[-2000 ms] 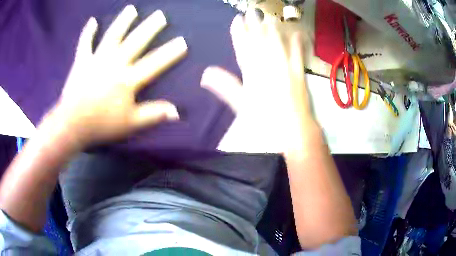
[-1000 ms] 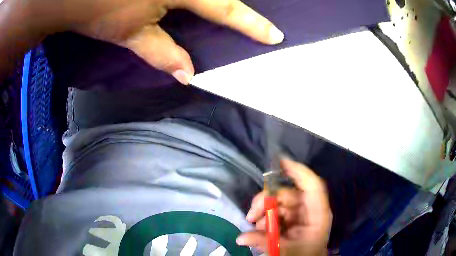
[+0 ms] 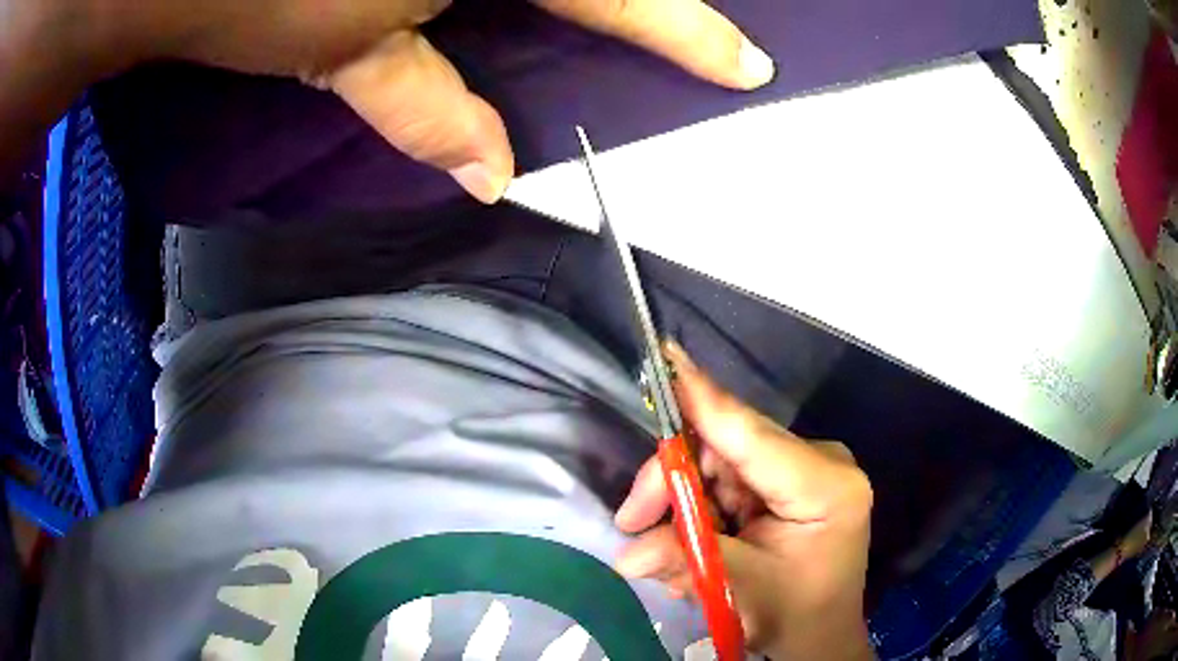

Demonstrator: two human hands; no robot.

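Note:
A dark purple fabric panel [image 3: 891,39] lies across the top of the view, over the white table. My left hand [image 3: 426,78] is at the upper left, resting flat on the panel, with thumb and one finger spread near its edge; its other fingers are cut off by the frame. My right hand [image 3: 775,517] is at the lower centre and holds the fabric scissors [image 3: 691,517] by the red handle. The blades point up and look closed, with the tip over the white table near the panel's edge. The yellow handle loop is hidden.
The white table [image 3: 853,220] has its front edge running down to the right. A blue crate [image 3: 84,323] stands at the left. A red cloth [image 3: 1147,155] and part of the machine base [image 3: 1083,78] are at the upper right. My lap is below the table edge.
The scissors have moved up and left, their tip now by the panel's edge. Before that, they lay on the machine base and both hands were spread over the panel.

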